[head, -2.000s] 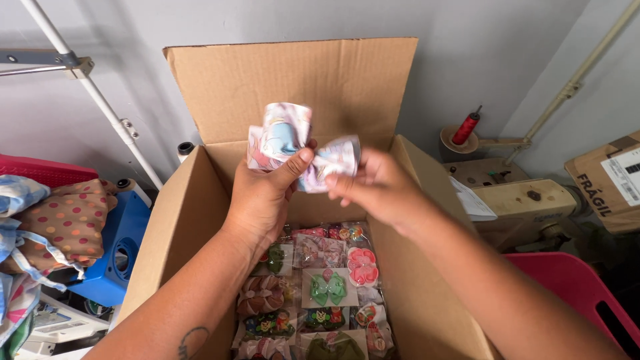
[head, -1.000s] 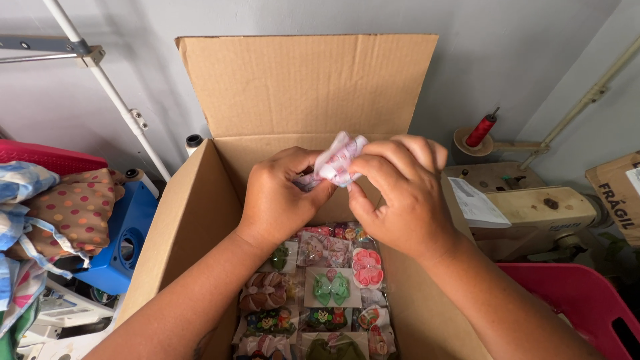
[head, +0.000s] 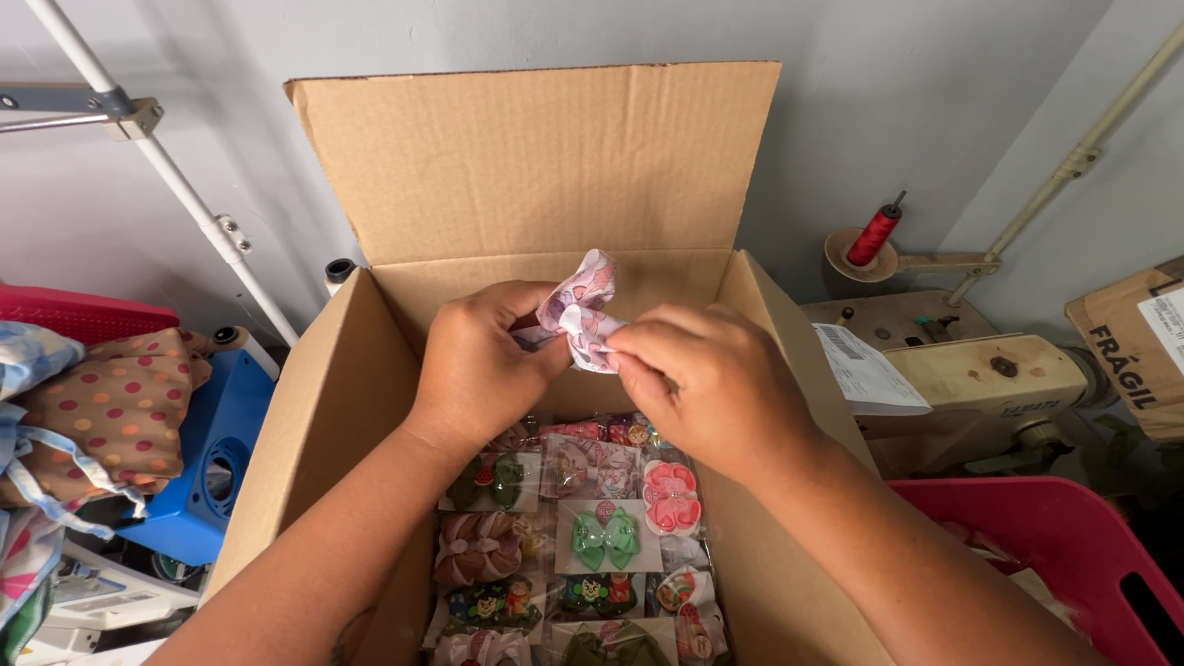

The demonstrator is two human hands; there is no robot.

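A pink and white patterned ribbon bow (head: 583,310) is held between my two hands, above an open cardboard box (head: 555,157). My left hand (head: 490,361) grips its left side, with part of the ribbon hidden by the thumb and fingers. The fingertips of my right hand (head: 712,379) pinch the lower right loop. Below, inside the box, lie several bows in clear packaging, among them a light green bow (head: 606,538), a coral flower-shaped bow (head: 672,498) and a brown bow (head: 479,548).
On the right stand a sewing machine (head: 990,379) with a paper sheet (head: 865,370), a red thread cone (head: 874,236), a pink plastic basket (head: 1027,499) and another cardboard box (head: 1133,342). Polka-dot fabric (head: 111,407) and a blue plastic part (head: 199,462) are at left.
The bow has been turned and its loops now stand spread between my hands. My right hand has shifted from over the bow to its lower right loop.
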